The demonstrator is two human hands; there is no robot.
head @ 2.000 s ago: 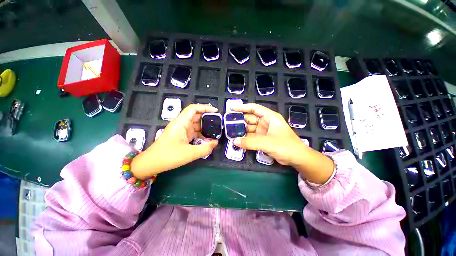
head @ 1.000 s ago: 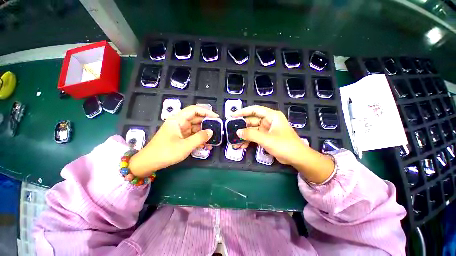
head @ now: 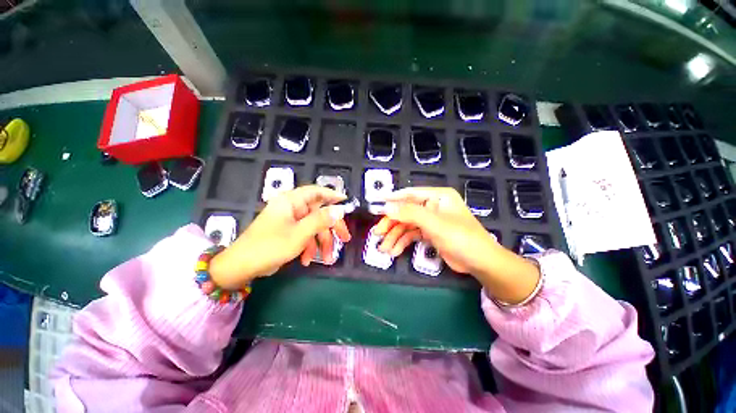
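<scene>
My left hand point(head: 300, 230) holds a smartwatch point(head: 349, 204) between thumb and fingers, seen nearly edge-on. My right hand point(head: 436, 226) holds another smartwatch point(head: 377, 207), also tilted nearly edge-on, beside the first with a small gap. Their screens are hardly visible. Both hands are above the front middle of the black foam tray point(head: 337, 139). The tray holds dark-faced watches in the back rows and at the right. Several watches lie face down, with pale backs and a dark round spot, such as the face-down watch point(head: 279, 184). My hands partly hide the front rows.
A red box point(head: 173, 121) stands at left with two set-aside watches point(head: 185, 173) beside it. A loose silvery unit point(head: 103, 218) lies further left. A paper note point(head: 601, 193) with a pen point(head: 566, 189) lies between the trays. A second foam tray point(head: 637, 153) of watches is at right.
Both watches have tilted from face-up, with dark screens visible, to nearly edge-on. My fingers have curled below them. The whole view has shifted slightly downward.
</scene>
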